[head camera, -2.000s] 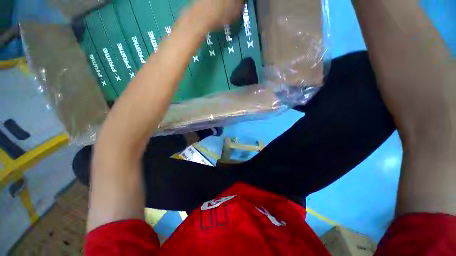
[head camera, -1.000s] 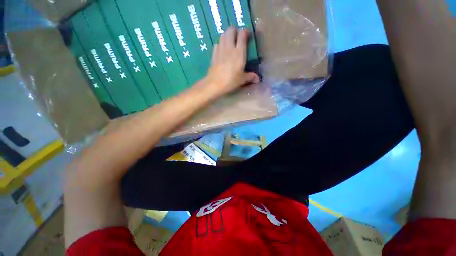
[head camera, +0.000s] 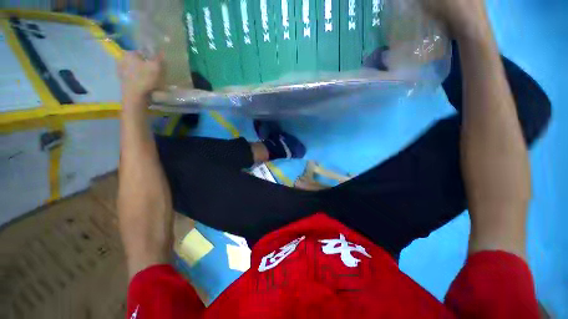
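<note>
An open carton (head camera: 171, 62) stands at the top of the view, cut off by the edge. Green boxes (head camera: 268, 59) with white lettering fill it in an upright row. Black lumps (head camera: 377, 58) sit at its two near corners. A clear liner bag (head camera: 311, 93) drapes over the flaps. My left hand (head camera: 142, 71) is closed on the left flap and its plastic. My right hand (head camera: 458, 11) is at the right flap, blurred and partly cut off at the top; its fingers are hidden.
A pale container with yellow edges (head camera: 81, 111) stands at the left, above printed brown cardboard (head camera: 68, 255). My legs spread below the carton. A small wooden stool (head camera: 317, 176), yellow paper (head camera: 194, 247) and white sheets lie between or near them on the blue floor.
My left hand has left the near-right corner lump and moved to the left flap. My right hand has come into view at the right flap. The carton sits further right and higher.
</note>
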